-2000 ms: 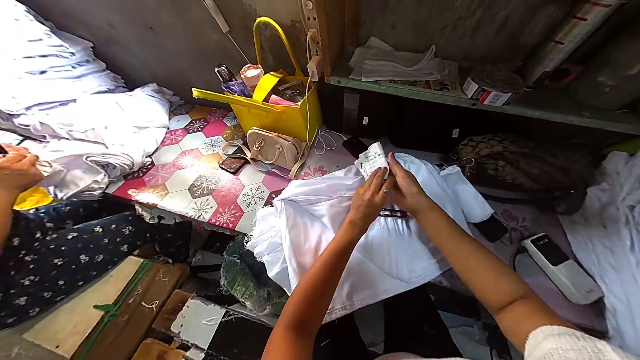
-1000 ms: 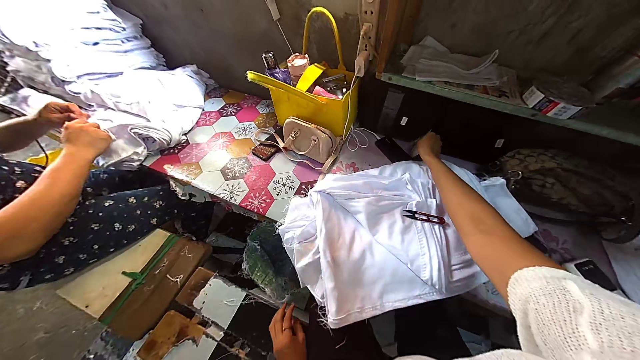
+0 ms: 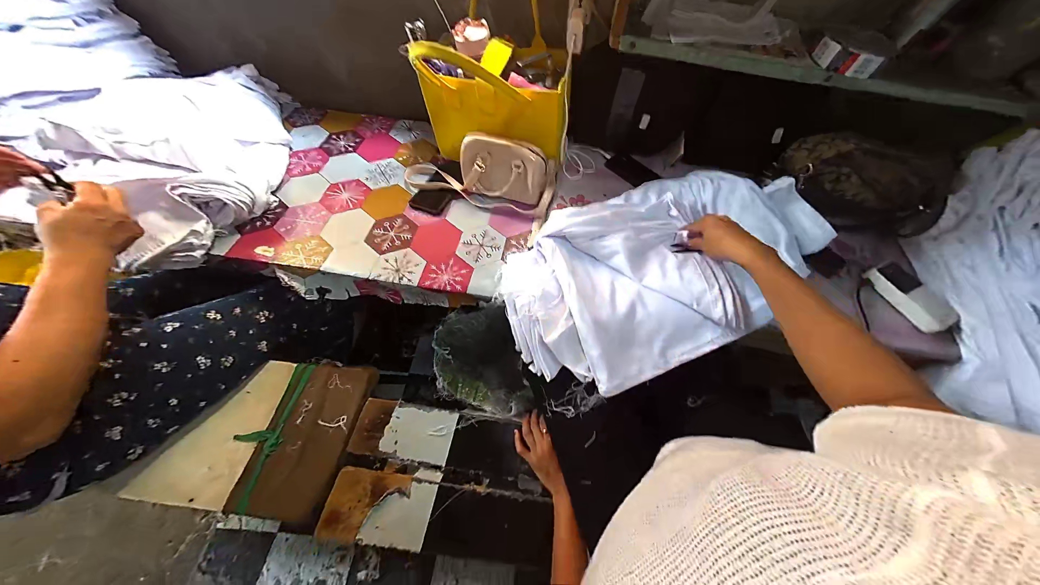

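Observation:
A stack of white cloth pieces [image 3: 617, 301] with frayed ends lies on the right part of the bench. On top of it rests my right hand [image 3: 723, 241], its fingertips closed around small dark thread snips [image 3: 687, 246], mostly covered by the fingers. Low in the middle, my left hand [image 3: 539, 451] reaches down with spread fingers and nothing visible in it. Its fingertips are just below a dark green net-like bundle [image 3: 479, 361] with loose threads; whether they touch it I cannot tell.
A yellow basket [image 3: 496, 114], a beige handbag [image 3: 505, 171] and a phone [image 3: 431, 200] stand or lie on the patterned cover. At left, a co-worker's hands [image 3: 85, 215] are at a white cloth pile [image 3: 195, 146]. A white device [image 3: 912, 299] lies at right.
My right hand has come back from the far side of the stack to the snips, which lay loose on the cloth. My left hand, earlier at a small white bundle, is now low beside the bench.

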